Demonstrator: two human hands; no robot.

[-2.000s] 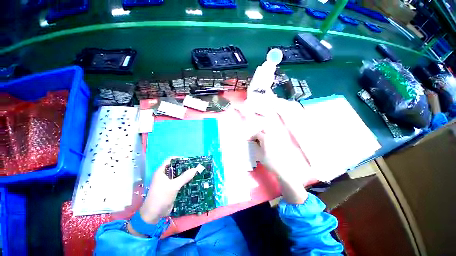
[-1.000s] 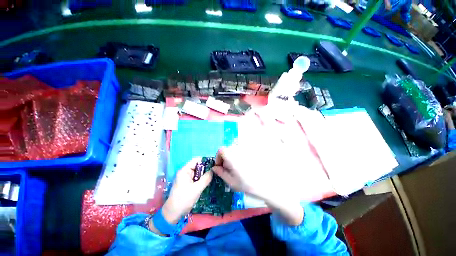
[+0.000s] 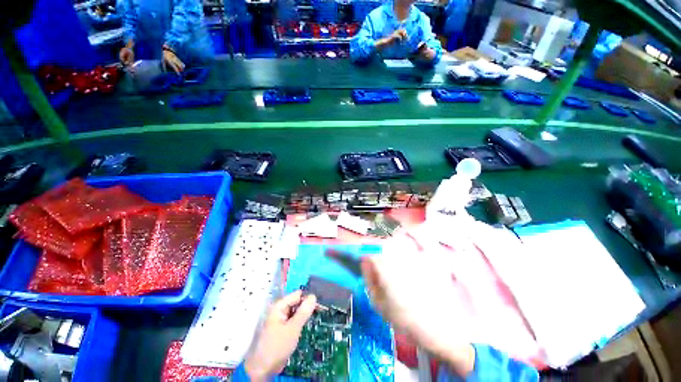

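Observation:
A green circuit board (image 3: pixel 322 342) lies on the bright blue sheet (image 3: pixel 336 258) in front of me. A dark grey rectangle (image 3: pixel 331 294) covers its upper end. My left hand (image 3: pixel 282 334) pinches the board's upper left corner, by the dark rectangle. My right hand (image 3: pixel 399 304) is blurred, right of the board and raised over the sheet. A thin dark piece (image 3: pixel 346 262), also blurred, shows at its fingertips. A white sheet with small black dots (image 3: pixel 237 287) lies left of the blue sheet.
A blue bin (image 3: pixel 207 257) holds red bubble bags, with a smaller blue bin (image 3: pixel 88 347) below. Small grey-brown blocks (image 3: pixel 358 197) and a white bottle (image 3: pixel 452 200) stand behind the sheets. Glaring white papers (image 3: pixel 579 287) lie right. Black housings (image 3: pixel 375 165) sit behind; people in blue work beyond.
The view has tilted up, showing people across the line. My right hand has moved off the board, with a dark piece at its fingertips. A dark rectangle now shows on the board's upper end.

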